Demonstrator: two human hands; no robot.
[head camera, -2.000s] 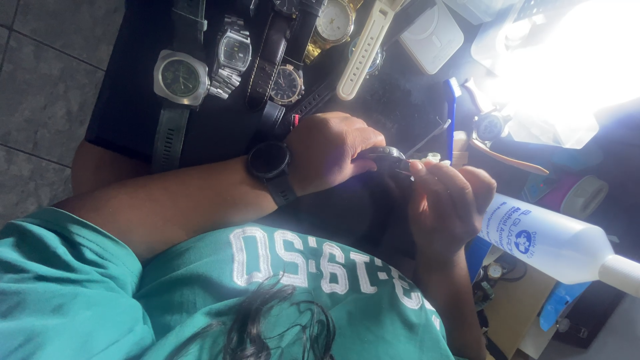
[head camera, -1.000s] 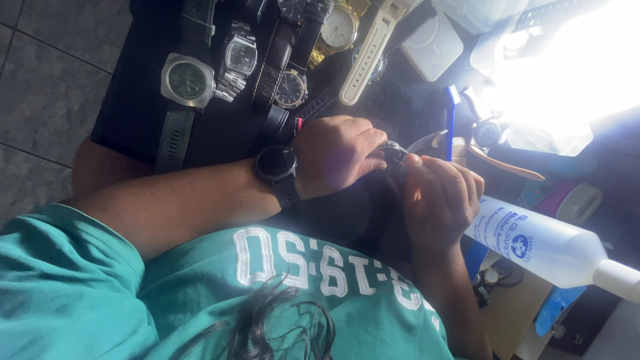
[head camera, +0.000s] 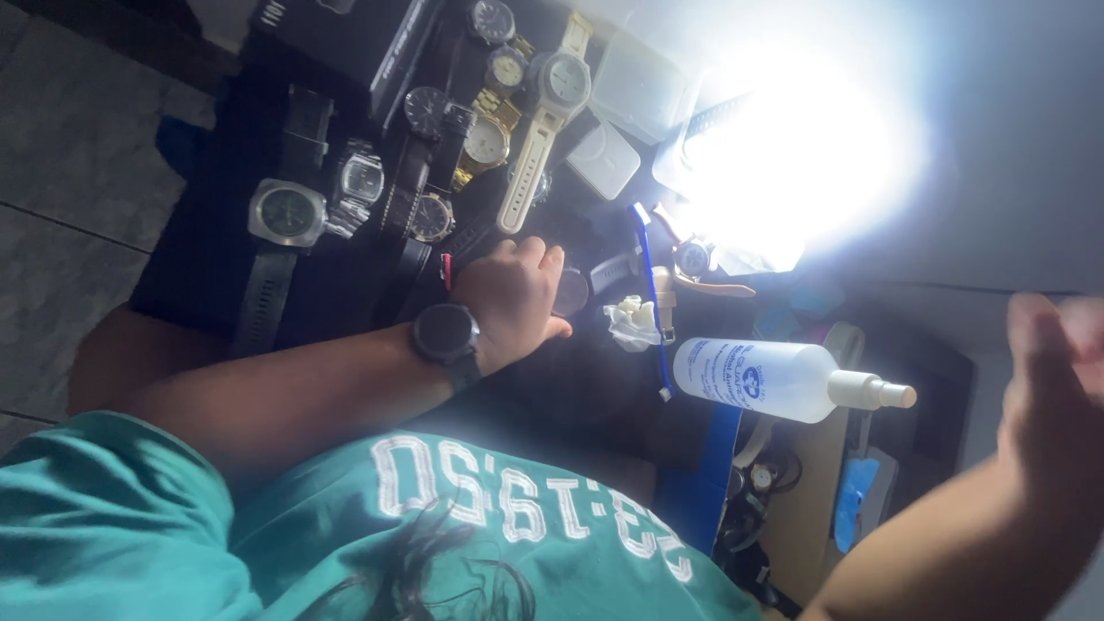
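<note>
My left hand (head camera: 513, 302), wearing a dark round smartwatch (head camera: 446, 334) on its wrist, is curled at the edge of a dark wristwatch (head camera: 571, 291), whose case shows between thumb and forefinger. That watch's strap (head camera: 612, 272) extends rightward. My right hand (head camera: 1048, 388) is raised at the far right edge, blurred and partly cut off; whether it holds anything is unclear. A blue toothbrush (head camera: 651, 293) lies right of the dark watch, beside a crumpled white wad (head camera: 632, 324). A translucent spray bottle (head camera: 755, 378) lies on its side between the hands.
Several wristwatches lie at upper left, among them a square-cased one (head camera: 288, 213), a silver one (head camera: 360, 178), a gold one (head camera: 486, 142) and a cream one (head camera: 565, 79). A white box (head camera: 604, 159) and a tan-strapped watch (head camera: 693, 257) lie near a glaring lamp (head camera: 802, 138). More watches fill a compartment (head camera: 811, 517) at lower right.
My right hand has moved away from my left hand and the small watch, out to the far right. The view has shifted, showing more of the table's far side.
</note>
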